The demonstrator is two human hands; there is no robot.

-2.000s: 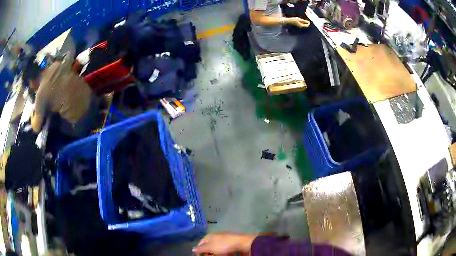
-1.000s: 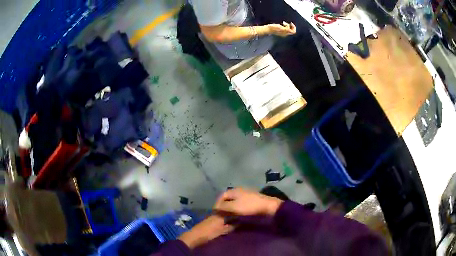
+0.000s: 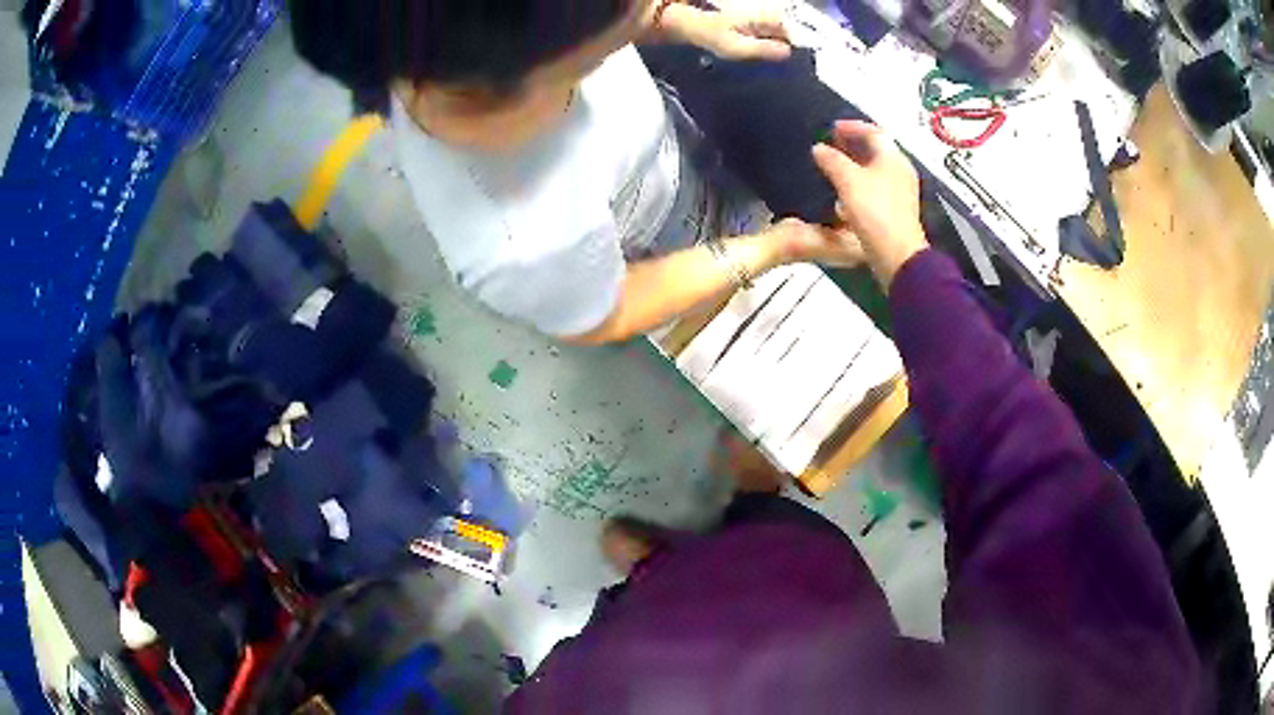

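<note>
My right hand [image 3: 877, 196] reaches over black cloth [image 3: 748, 119] beside a seated person. Its fingers are slightly apart, with nothing clearly held. The person's near hand [image 3: 824, 243] is right beside or under my palm; whether they touch is unclear. My left hand [image 3: 632, 542] is small, blurred and partly hidden by my purple sleeve, low in the middle. A white-topped stack with a tan edge [image 3: 789, 366] lies beside the person.
Navy garment bundles [image 3: 328, 461] lie on the floor at left. A white and orange pack [image 3: 463, 546] is beside them. Red-handled scissors [image 3: 967, 126], a black strip [image 3: 1100, 196] and a tan board [image 3: 1188, 279] are on the white table [image 3: 894, 63] at right.
My hands were together low in the middle; now they are apart, with my right hand extended up to the person's hand. The person appears nearer and leans lower. The view has shifted.
</note>
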